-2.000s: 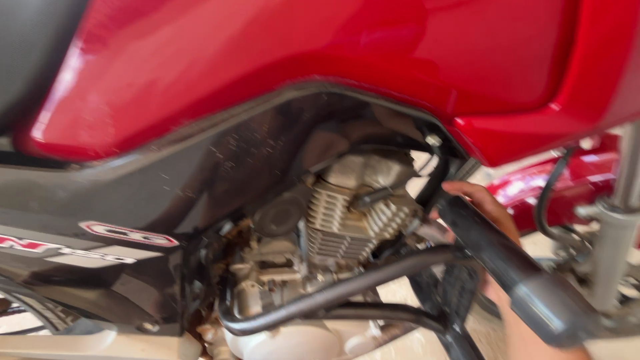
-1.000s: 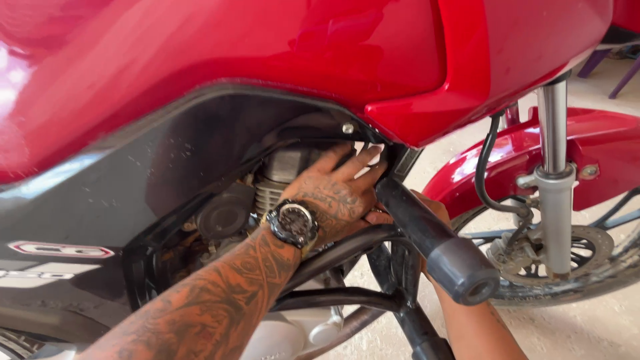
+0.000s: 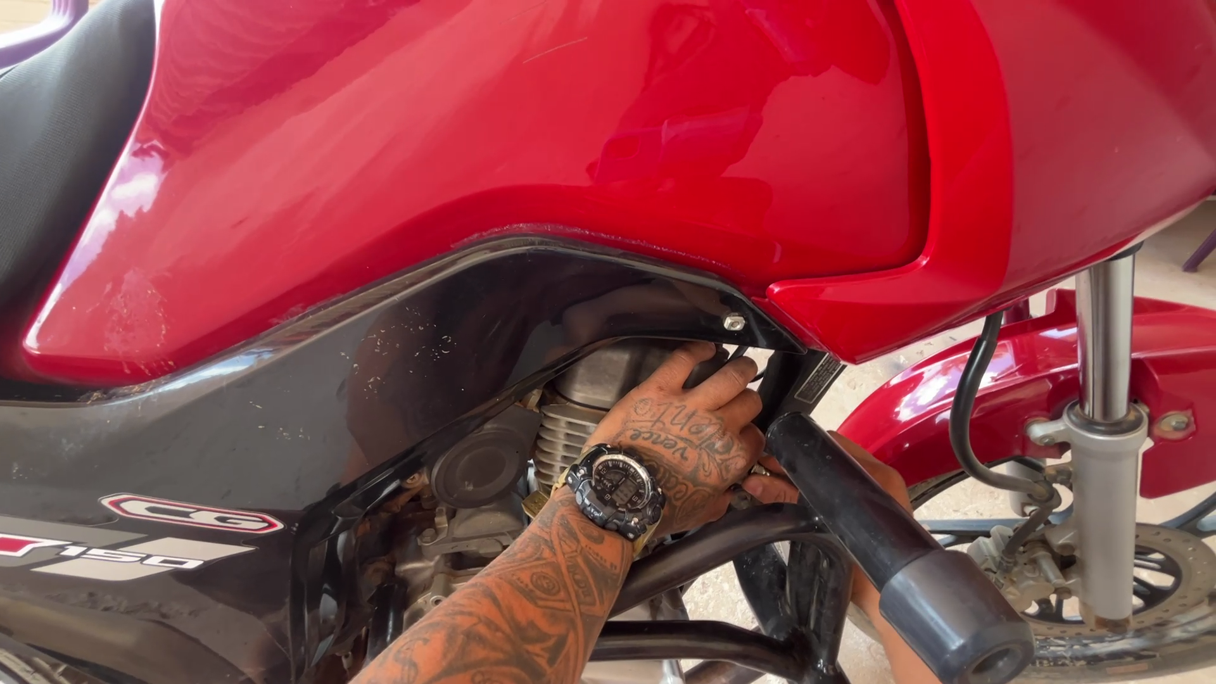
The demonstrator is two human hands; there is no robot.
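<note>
A motorcycle with a red fuel tank (image 3: 532, 161) and a black side panel (image 3: 418, 351) fills the head view. My left hand (image 3: 689, 432), with a black watch (image 3: 617, 491) on its wrist, reaches in front of the finned engine cylinder (image 3: 560, 442). Its fingers curl beneath the panel's edge near a thin black cable; what they touch is hidden. My right hand (image 3: 869, 475) is mostly behind the black crash bar's end (image 3: 855, 503). Its fingertips meet close to my left hand, by a small metal part that I cannot make out.
Black crash bar tubes (image 3: 703, 641) run below my hands. On the right stand the front fork leg (image 3: 1107, 456), a black hose (image 3: 971, 418), the red front fender (image 3: 950, 380) and the brake disc (image 3: 1154, 579). A bolt (image 3: 733, 323) sits in the panel above my fingers.
Two seconds ago only my right hand showed by the crash bar; my left hand has since come in over the engine. The view has shifted.
</note>
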